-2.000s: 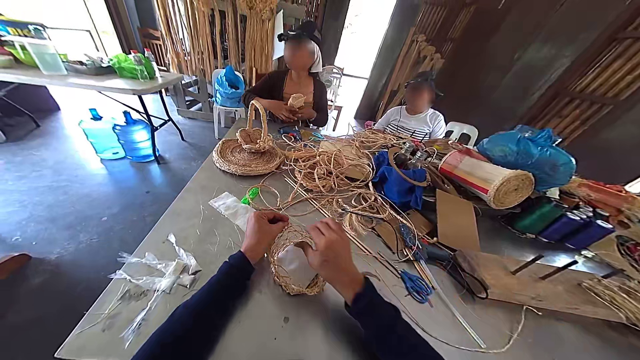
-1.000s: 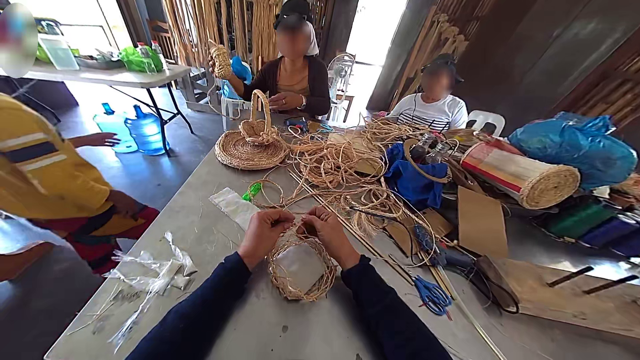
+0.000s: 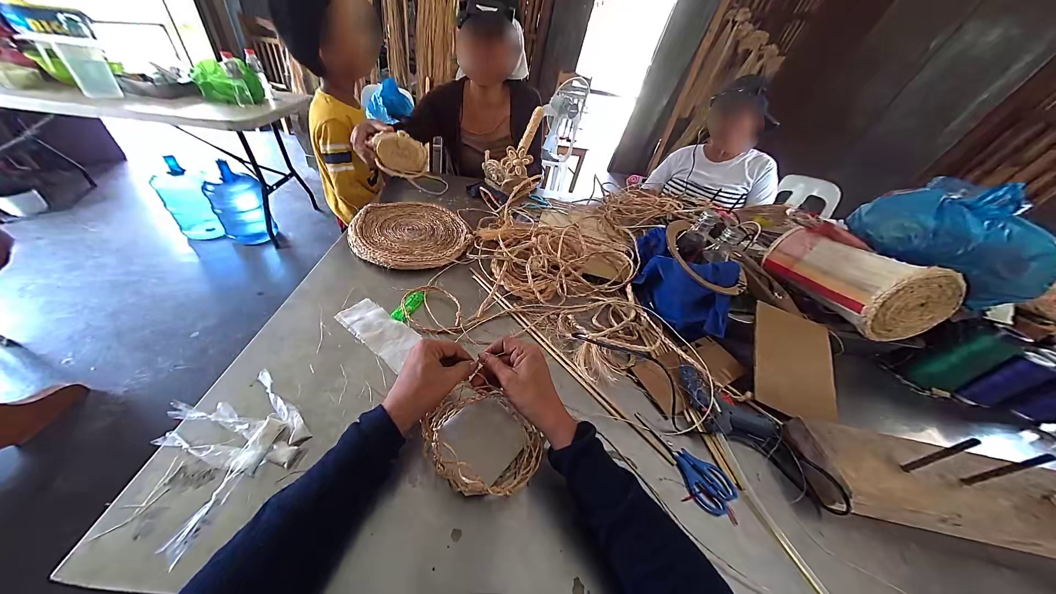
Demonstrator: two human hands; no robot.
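A woven ring of natural fibre (image 3: 483, 487) lies on the grey table in front of me. At its far edge, my left hand (image 3: 431, 378) and my right hand (image 3: 521, 378) meet, both pinching a thin fibre strand with the fingertips. The strand's ends are too small to follow. Just beyond my left hand lie a flat white plastic strip (image 3: 375, 332) and a bright green item (image 3: 407, 306). A heap of loose fibre cord (image 3: 557, 260) spreads past my hands. Blue-handled scissors (image 3: 706, 483) rest to the right, beside long thin rods.
A round woven mat (image 3: 410, 235) lies at the back left. Clear plastic bags (image 3: 247, 441) are at left. At right are a cardboard piece (image 3: 794, 360), a wooden board (image 3: 932, 487) and a blue plastic bag (image 3: 957, 235). Several people are across the table, one holding woven pieces.
The small handled basket has left the round mat; the person across now holds woven pieces. The person in yellow has moved from the left side to behind the table's far end. My hands remain at the ring.
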